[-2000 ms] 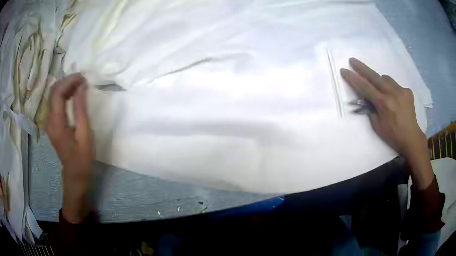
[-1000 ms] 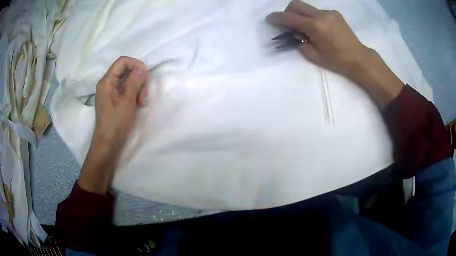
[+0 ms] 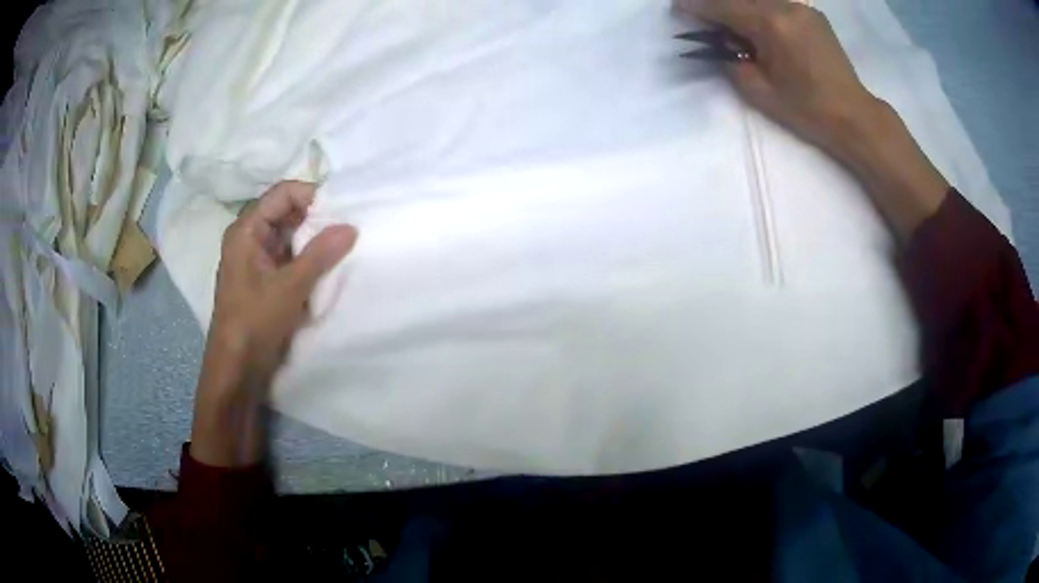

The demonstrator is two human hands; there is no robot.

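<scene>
A large off-white garment [image 3: 547,285] lies spread in front of me, with folds at its upper left and a thin straight double line on its right part. My left hand [image 3: 273,256] is over the garment's left part, thumb and fingers apart, with nothing seen held in it. My right hand [image 3: 786,57] is at the top right over the garment and holds dark thread snips [image 3: 716,47], their two pointed blades apart and pointing left. Its fingertips are partly cut off by the top edge of the picture.
A pile of crumpled cream garments [image 3: 68,194] hangs over the left side, with a tan piece [image 3: 133,254] at its edge. The grey-blue table [image 3: 154,376] shows at left and right. A yellow wire rack [image 3: 125,556] shows at the bottom left.
My right hand has moved from beside the double line up to the top with the snips. My left hand has moved right, and its fingers have spread since one second ago. The garment's left folds have shifted.
</scene>
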